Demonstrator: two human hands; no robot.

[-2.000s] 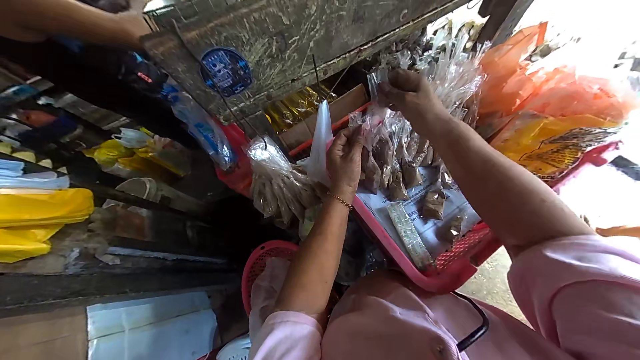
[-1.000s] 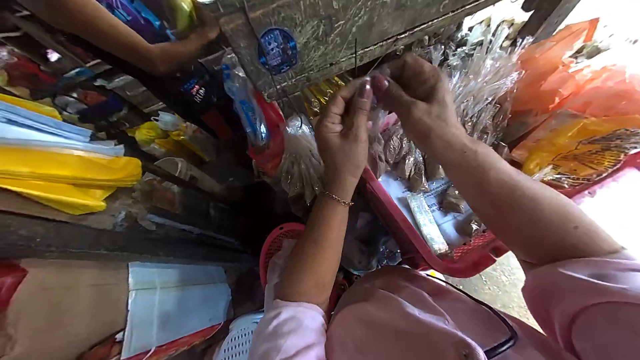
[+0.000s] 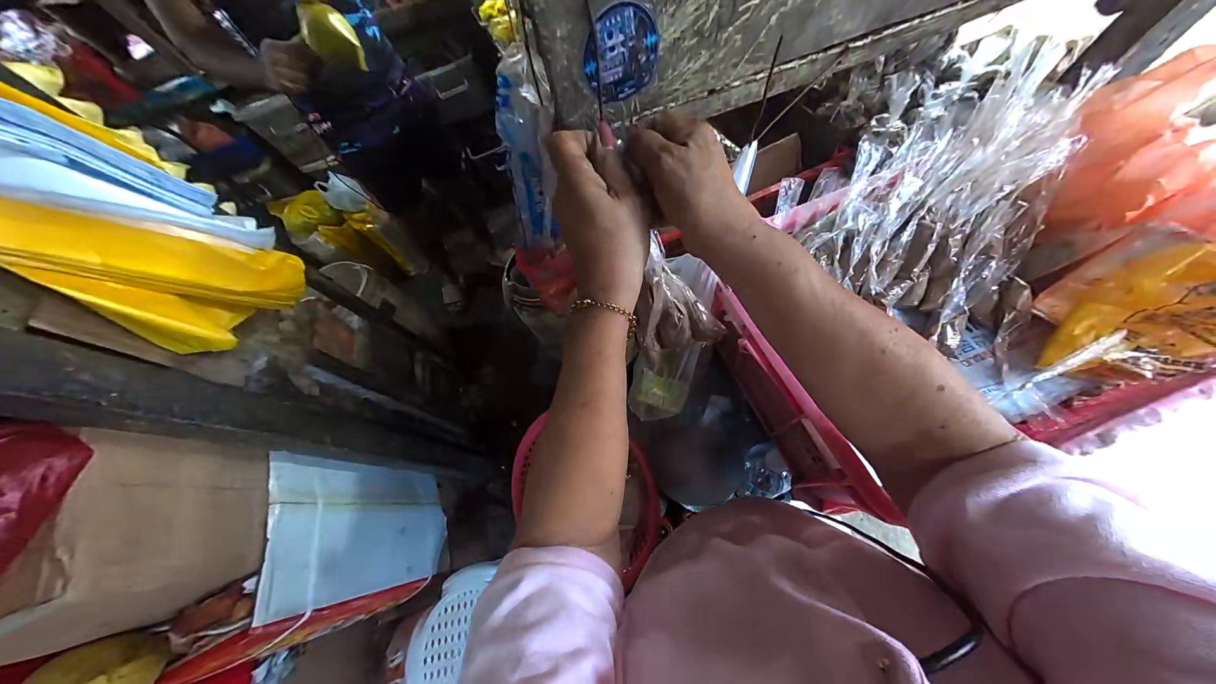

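Observation:
My left hand (image 3: pixel 600 214) and my right hand (image 3: pixel 686 176) are close together below a round blue sticker (image 3: pixel 622 49) on a worn board. Thin wires stand up around them. The fingers are bent inward, and what they pinch is mostly hidden; it may be the top of a clear plastic bag. Just under my hands hangs a bunch of small clear plastic bags (image 3: pixel 676 309) with brown contents. To the right, more knotted bags with brown contents (image 3: pixel 936 223) are packed in a pink plastic basket (image 3: pixel 807 427).
Orange and yellow plastic bags (image 3: pixel 1130 171) lie at the right. Folded yellow plastic bags (image 3: pixel 142 266) are stacked at the left. A round red basket (image 3: pixel 641 475) and a white perforated container (image 3: pixel 451 622) are low down. Another person's hand (image 3: pixel 288 66) shows at upper left.
Both hands have moved left from over the pink basket, where they were two seconds ago, to the board's wires by the blue sticker. The view has shifted too.

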